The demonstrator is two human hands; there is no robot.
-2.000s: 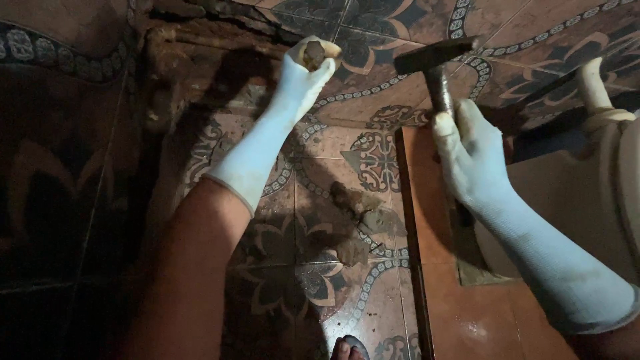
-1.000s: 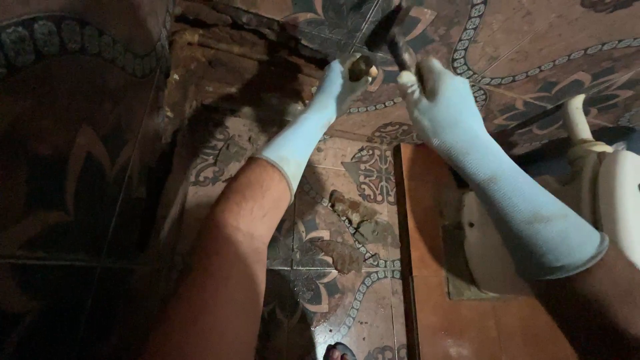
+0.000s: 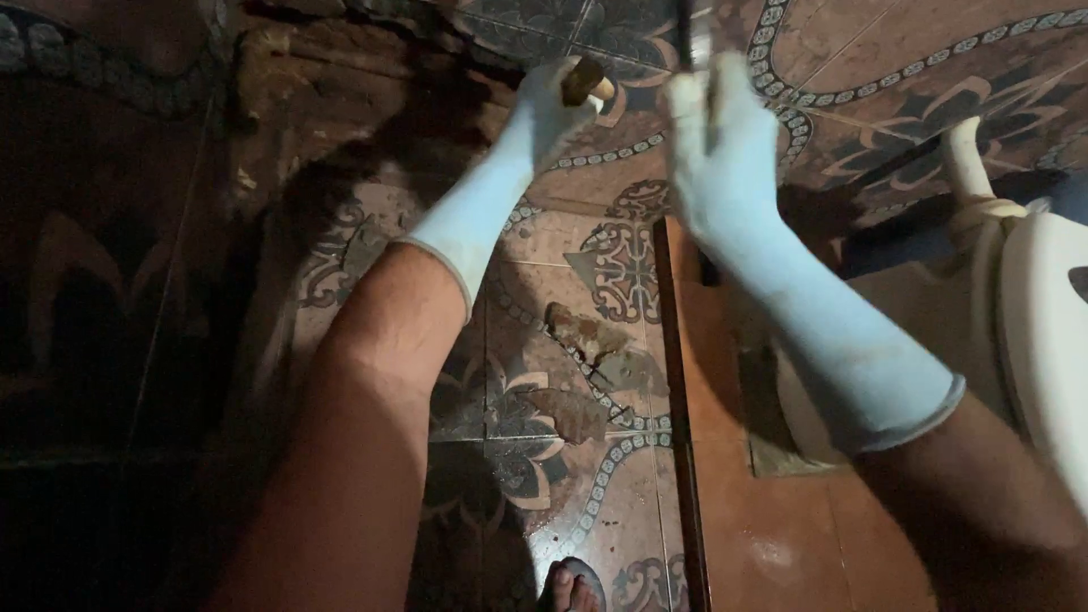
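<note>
My left hand point(image 3: 565, 98), in a long pale blue glove, is closed around a short tool with a dark, round top point(image 3: 582, 81), perhaps a chisel; its lower part is hidden. It is held before the patterned tile wall, close to a rough broken strip point(image 3: 340, 76) of exposed masonry. To its right, my right hand point(image 3: 718, 144), gloved alike, grips a hammer point(image 3: 699, 38) that is blurred and cut off by the top edge of the view.
Broken pieces of tile or mortar point(image 3: 586, 340) lie on the patterned tiles. A raised edge borders an orange tiled floor point(image 3: 765, 518). At the right stands a white toilet point(image 3: 1033, 331). A foot in a sandal point(image 3: 574, 586) shows at the bottom.
The hammer, whose head showed in full two seconds ago, has risen partly out of view with my right hand, which moved left, nearer my left hand. My left hand keeps its grip.
</note>
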